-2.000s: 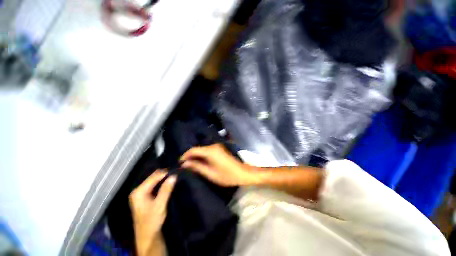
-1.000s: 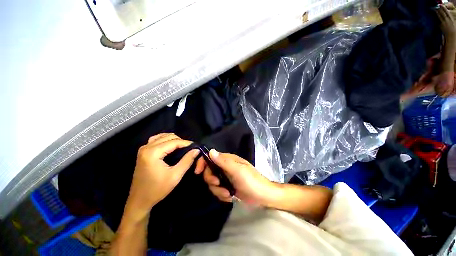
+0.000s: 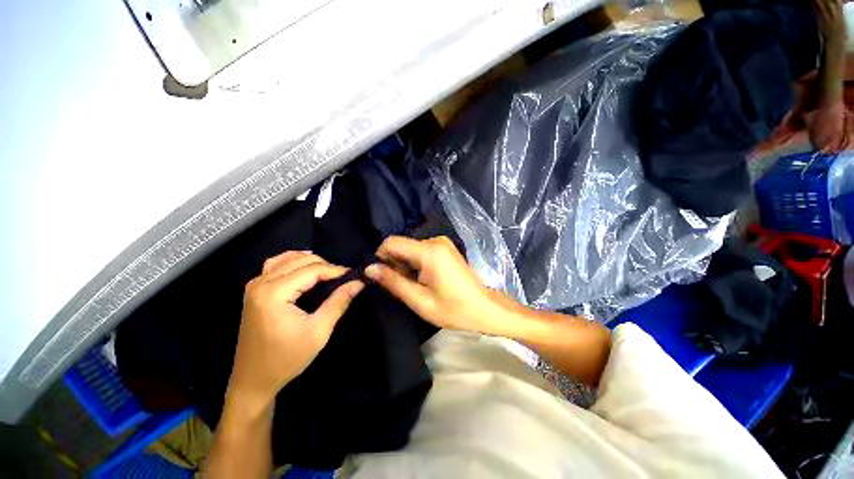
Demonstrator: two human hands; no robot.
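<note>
A black cloth garment [image 3: 351, 384] lies bunched in my lap, below the curved table edge. My left hand [image 3: 290, 323] pinches a fold of it between thumb and fingers. My right hand [image 3: 435, 281] pinches the same fold just to the right, the fingertips of both hands nearly touching. Whether a small tool or thread is between the right fingertips cannot be told. A small white tag [image 3: 324, 198] shows on the dark cloth near the table edge.
A white table with a printed ruler edge [image 3: 201, 217] curves along the left, with a machine plate [image 3: 201, 47] on top. A clear plastic bag [image 3: 571, 187] with dark goods lies right, black cloth [image 3: 702, 117] on it. Blue crates and a red crate [image 3: 801, 262] stand around. Another person's hand [image 3: 828, 126] shows top right.
The view has steadied over the lap. My right hand, earlier curled round a dark strip with a shiny line, now pinches the cloth higher up. My left hand keeps its pinch.
</note>
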